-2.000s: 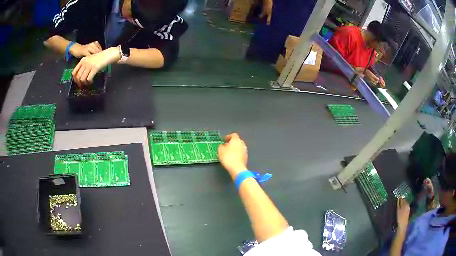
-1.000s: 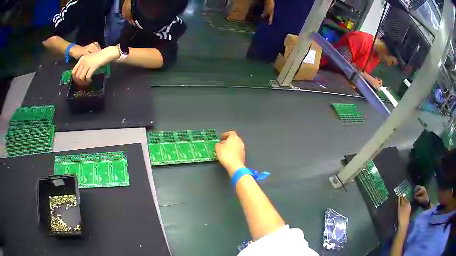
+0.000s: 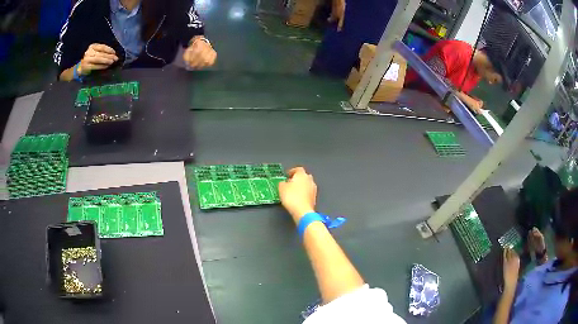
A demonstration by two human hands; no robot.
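My right hand (image 3: 298,192), with a blue strap on the wrist, grips the right end of a green PCB panel (image 3: 237,190). The panel lies flat or nearly flat over the green bench top, just right of the black mat; its thickness is unclear. My fingertips are partly hidden at its edge. Another PCB panel (image 3: 120,215) lies on the black work mat (image 3: 146,278). A black parts tray (image 3: 54,259) with small brass inserts (image 3: 80,253) overlaps its lower left part. My left hand is out of the picture.
Stacked PCB panels (image 3: 38,166) lie at the left. Across the bench a person sits behind another parts tray (image 3: 109,126) and panel (image 3: 127,90). A slanted metal post (image 3: 481,152), silvery packet (image 3: 423,290) and other people are at the right.
My right hand and the gripped panel have shifted slightly right since one second ago. The person opposite has lifted a hand from their tray and drawn both hands apart.
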